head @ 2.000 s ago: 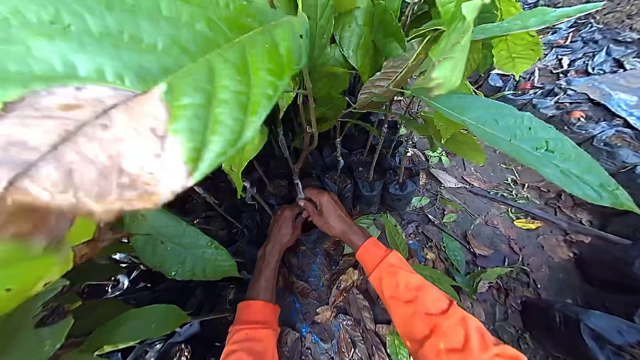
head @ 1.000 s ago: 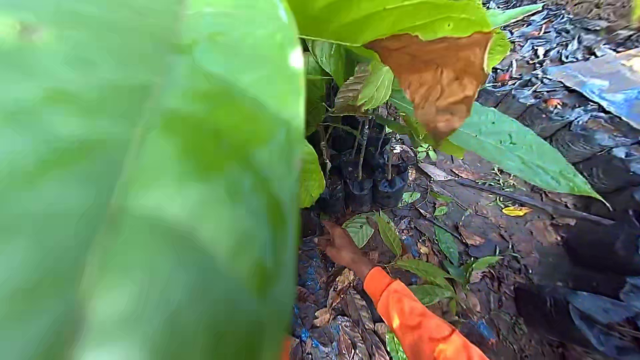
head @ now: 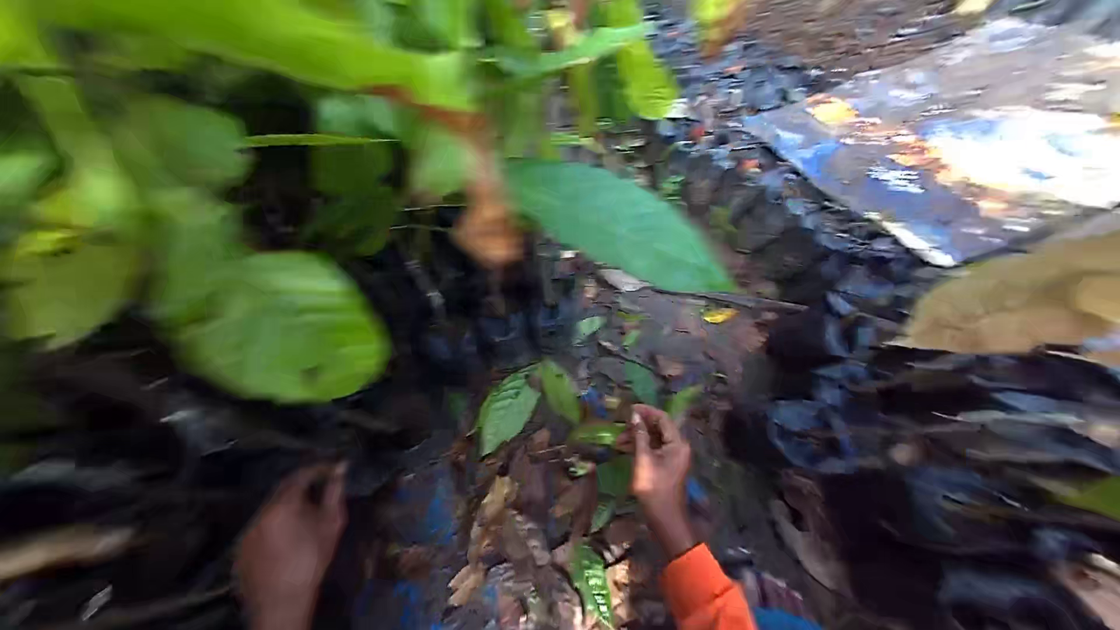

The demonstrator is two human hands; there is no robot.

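My left hand [head: 293, 542], blurred, is low at the left over dark ground beside the black nursery bags, its fingers curled; whether it holds anything cannot be made out. Right of centre, my right hand [head: 659, 464] hovers above the leaf litter near a small green seedling [head: 560, 398], thumb and forefinger close together; a small thing between them cannot be ruled out. An orange sleeve [head: 704, 586] covers the right wrist. Broad-leaved plants [head: 280, 328] fill the upper left, over dark nursery bags [head: 499, 328] that are blurred.
A long green leaf [head: 621, 227] hangs across the upper middle. Brown dry leaves [head: 494, 525] cover the ground between my hands. At the upper right lies a shiny sheet [head: 945, 149], with crumpled dark plastic [head: 814, 411] below it. A thin stick [head: 744, 300] lies near a yellow leaf [head: 719, 315].
Two seconds ago both hands were together at a plant stem; now they are apart. The large leaf that covered the left side has gone from view, and my left hand shows again.
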